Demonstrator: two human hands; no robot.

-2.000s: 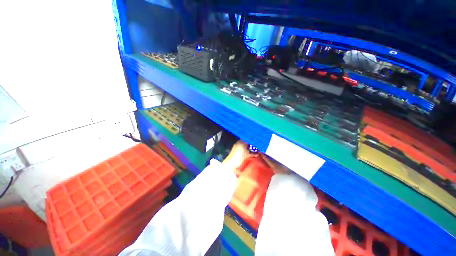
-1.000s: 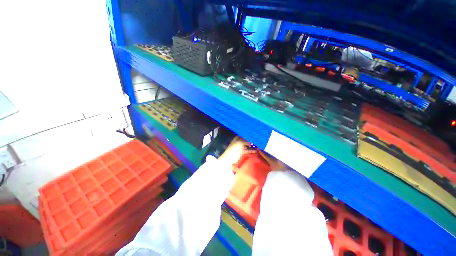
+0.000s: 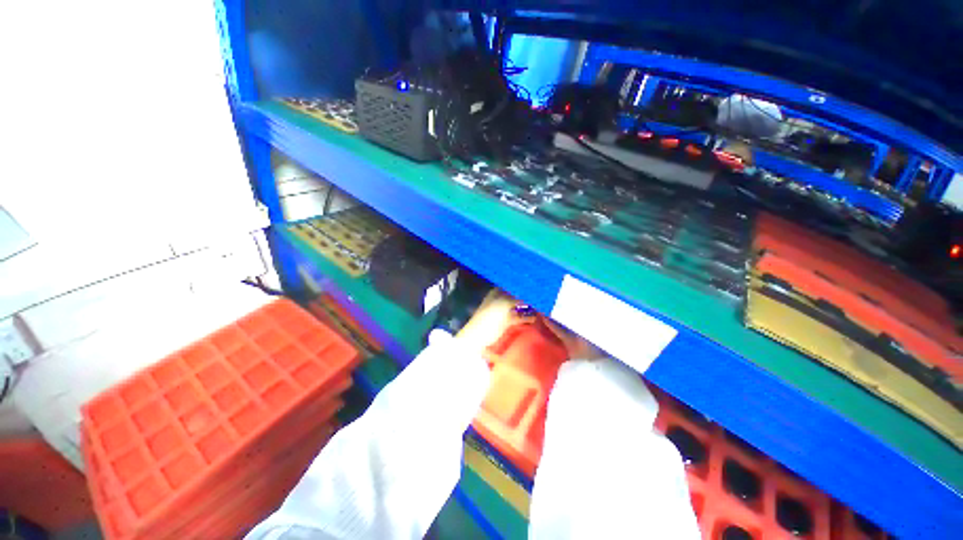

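My left hand [image 3: 488, 321] reaches under the blue shelf beam, with a small dark watch body [image 3: 525, 311] showing purple specks at its fingertips. My right hand [image 3: 571, 343] is beside it, mostly hidden by the beam and the white cuff; its fingers cannot be made out. Below and between my hands is an orange compartment tray [image 3: 515, 392], its visible part bare. To the right, under the beam, more orange tray [image 3: 714, 487] holds several round black watch bodies.
A stack of orange trays [image 3: 219, 409] stands at left. A black box with a white label [image 3: 410, 276] is on the lower shelf. The blue beam [image 3: 739, 406] with a white label [image 3: 612, 322] crosses above my hands. The upper shelf holds a black vented box [image 3: 393, 118], contact boards and orange trays [image 3: 861, 301].
The whole view has shifted slightly, so the shelves and tray stack sit a little further left. My hands stay together at the same spot under the beam, with the purple-specked thing still between them.
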